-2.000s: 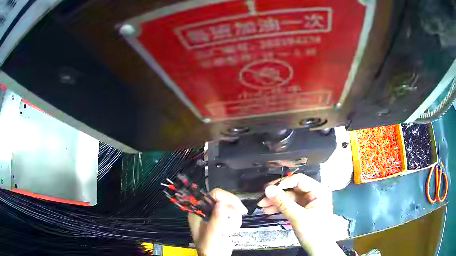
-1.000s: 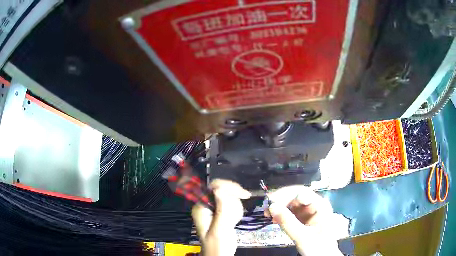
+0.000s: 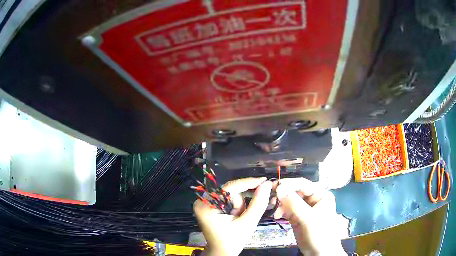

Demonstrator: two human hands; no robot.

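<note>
My left hand [image 3: 227, 220] is closed around a fistful of black cable leads [image 3: 216, 194], whose red and black cores with pale tips fan out up and left. My right hand [image 3: 307, 207] pinches a single lead with a red core [image 3: 279, 172] pointing up at the crimping die [image 3: 265, 162]. The left fingertips are beside the right ones at this lead. Whether the core touches the die, I cannot tell. The press [image 3: 150, 135] with its red plate [image 3: 240, 65] fills the upper view.
At right are the orange-red sleeve box [image 3: 354, 160], the black sleeve box [image 3: 419, 146] and orange-handled scissors [image 3: 439, 182]. At left are a pale metal chute [image 3: 52, 160] and a large black cable bundle [image 3: 75, 220]. A white paper sheet [image 3: 265, 238] lies at the bench edge.
The left hand with its leads has moved right, its fingertips now beside the right hand. A red core now points up from the right fingers. The press has shifted left in view.
</note>
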